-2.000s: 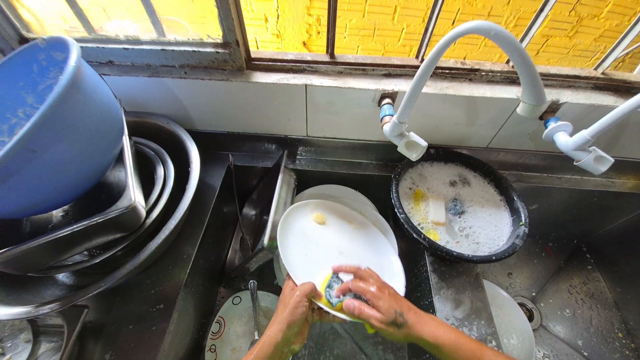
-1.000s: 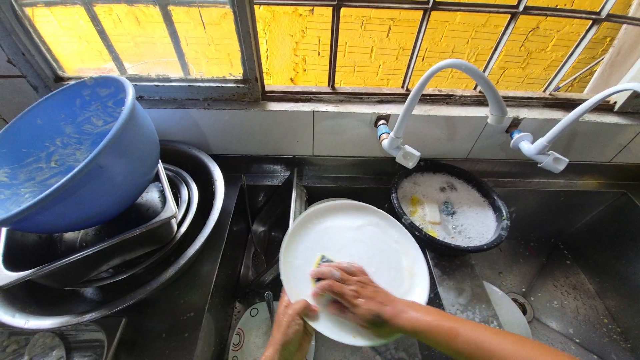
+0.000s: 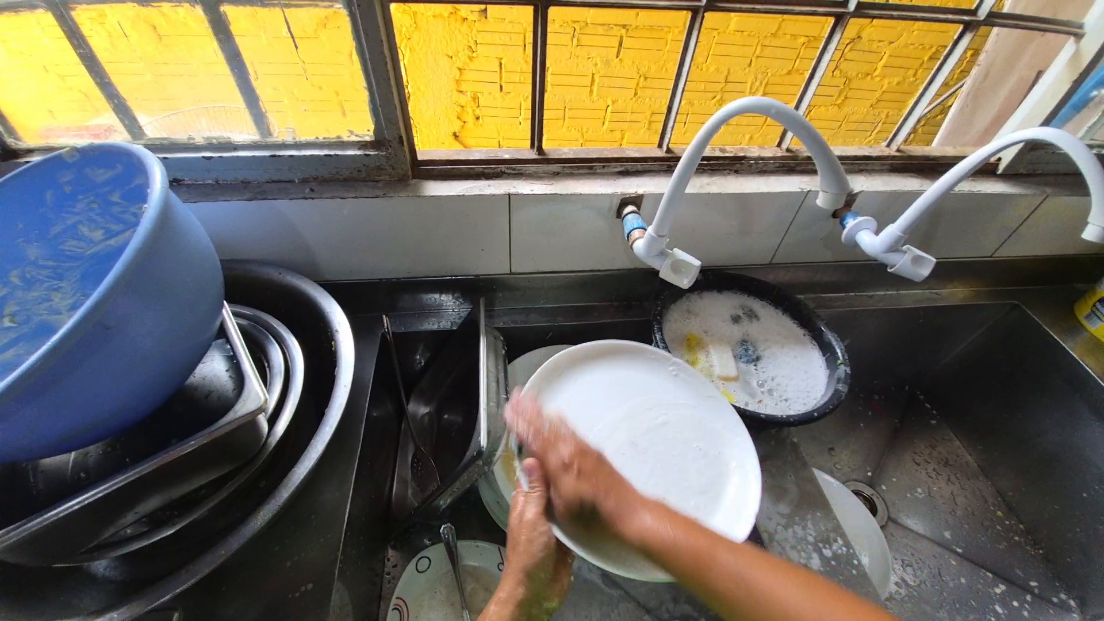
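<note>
A white oval plate (image 3: 664,440), wet with some suds, is held over the left sink basin. My left hand (image 3: 535,535) grips its lower left rim, thumb upward. Across the left edge of the plate lies my right hand (image 3: 573,466), its fingers blurred; a bit of yellow shows beneath them, but the sponge seen earlier is mostly hidden. Behind the plate stands a black basin (image 3: 837,379) of foamy water with a pale block and a bluish scrubber in it. A patterned plate (image 3: 414,586) with a metal utensil (image 3: 453,561) on it is below my left hand.
Left of the sink, a blue plastic bowl (image 3: 185,267) rests on stacked metal pans (image 3: 259,414). Metal trays (image 3: 483,405) stand in the left basin. Two white faucets (image 3: 733,108) (image 3: 975,177) reach out from the tiled wall. Another white plate (image 3: 854,517) lies near the right basin's drain (image 3: 867,498).
My right hand has moved from the plate's face to its left edge. The yellow and dark sponge, visible under its fingers before, is now mostly covered. My left hand still holds the rim.
</note>
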